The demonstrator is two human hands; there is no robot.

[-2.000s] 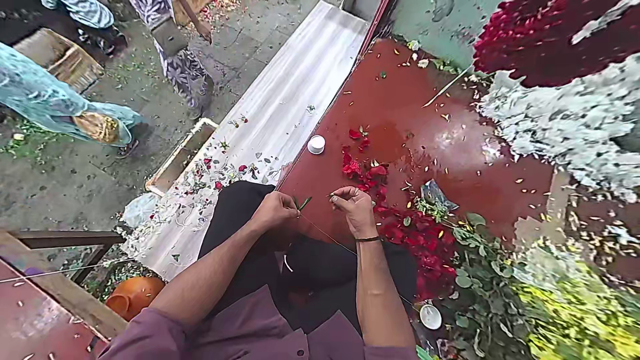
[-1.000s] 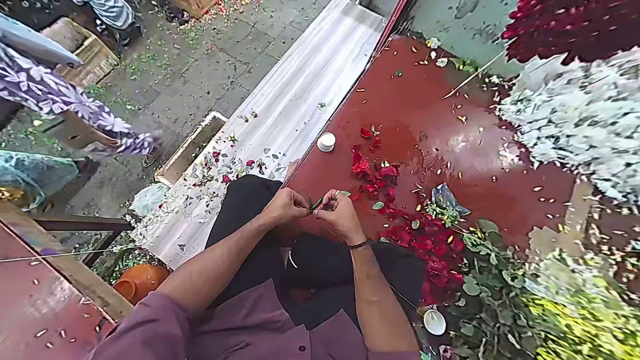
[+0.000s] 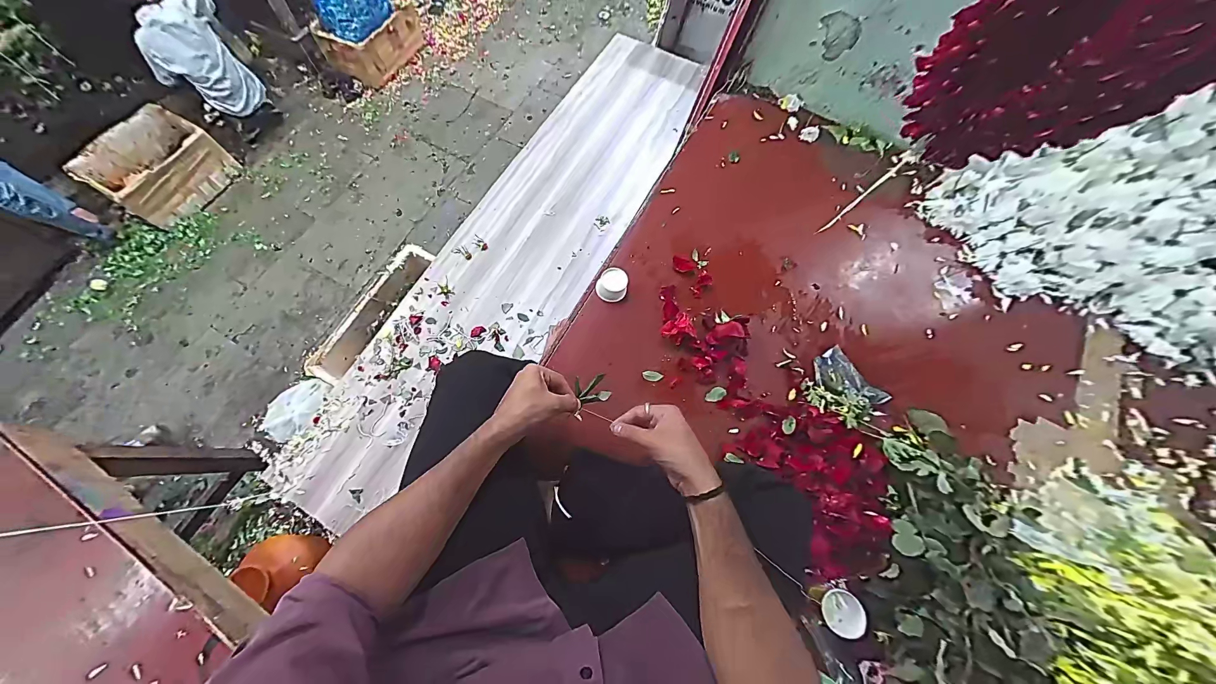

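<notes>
My left hand (image 3: pixel 539 403) pinches a small green sprig (image 3: pixel 591 391) whose narrow leaves fan out past the fingertips. A thin thread (image 3: pixel 597 415) runs from the sprig to my right hand (image 3: pixel 662 440), where thumb and forefinger are closed on it. Both hands are above my lap, close together. A small white cup (image 3: pixel 612 284) stands on the red surface (image 3: pixel 779 190) beyond them. Red rose petals (image 3: pixel 826 475) are heaped to the right, with more red flowers (image 3: pixel 708 337) ahead. Leafy green stems (image 3: pixel 959 541) lie farther right.
White flowers (image 3: pixel 1092 214) and dark red ones (image 3: pixel 1045 76) are massed at upper right. Left of my knee runs a white board (image 3: pixel 560 180) strewn with petals. An orange pot (image 3: pixel 285 565) sits at lower left, a white lid or cup (image 3: pixel 844 614) at lower right. Wooden crates (image 3: pixel 176 176) and people are beyond.
My hands were together one second ago; now they are a little apart with the thread stretched between them. People walking at the left have moved out of view. The view has shifted somewhat.
</notes>
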